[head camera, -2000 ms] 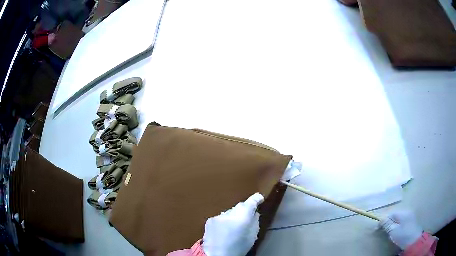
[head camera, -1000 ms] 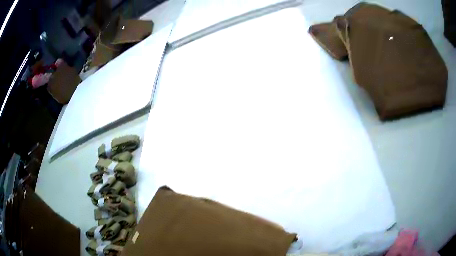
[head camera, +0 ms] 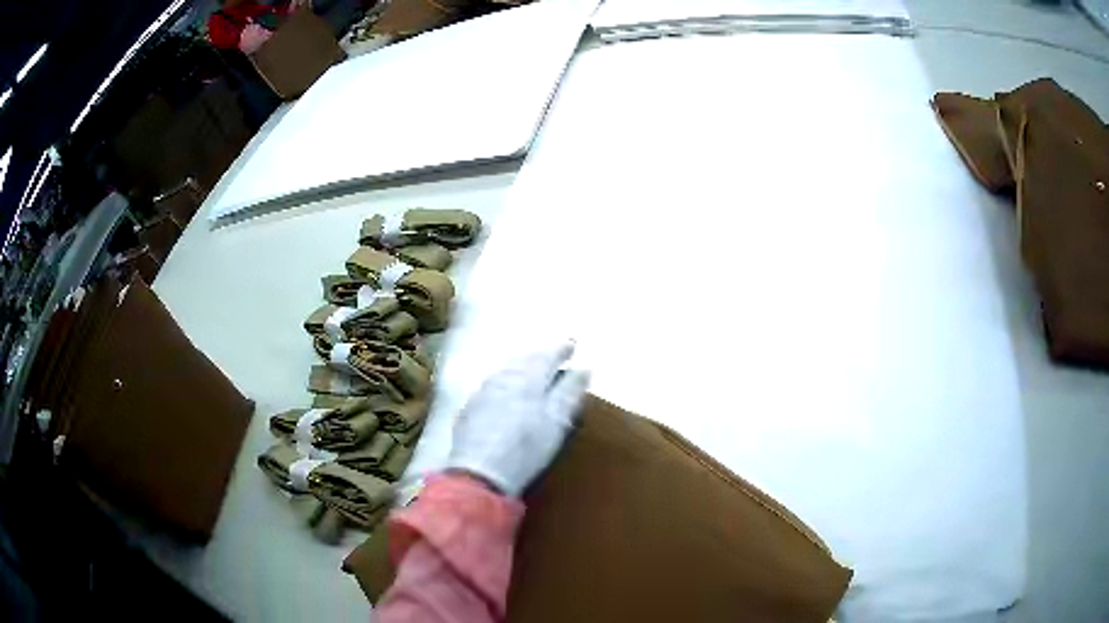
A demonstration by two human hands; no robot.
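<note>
A brown handbag (head camera: 681, 523) lies flat at the bottom centre, over the near edge of the white paper stack (head camera: 754, 243). Its lower part is cut off by the picture's edge. The zipper (head camera: 742, 481) runs along its upper right edge. My left hand (head camera: 517, 420), in a white glove below a pink sleeve, is at the bag's upper left corner and covers it. The glove is slightly blurred, and whether the fingers grip the corner cannot be told. My right hand is out of the picture.
Rolled olive straps (head camera: 365, 359) with white bands lie left of the paper. Brown bags stand at the left edge (head camera: 158, 414); others lie at the right (head camera: 1070, 231). Another paper stack (head camera: 414, 110) lies behind the straps. A person's red sleeve (head camera: 231, 27) shows at the upper left.
My left hand has come back into view and moved to the bag's upper left corner. My right hand and the thin stick it held have left the picture. The view has shifted.
</note>
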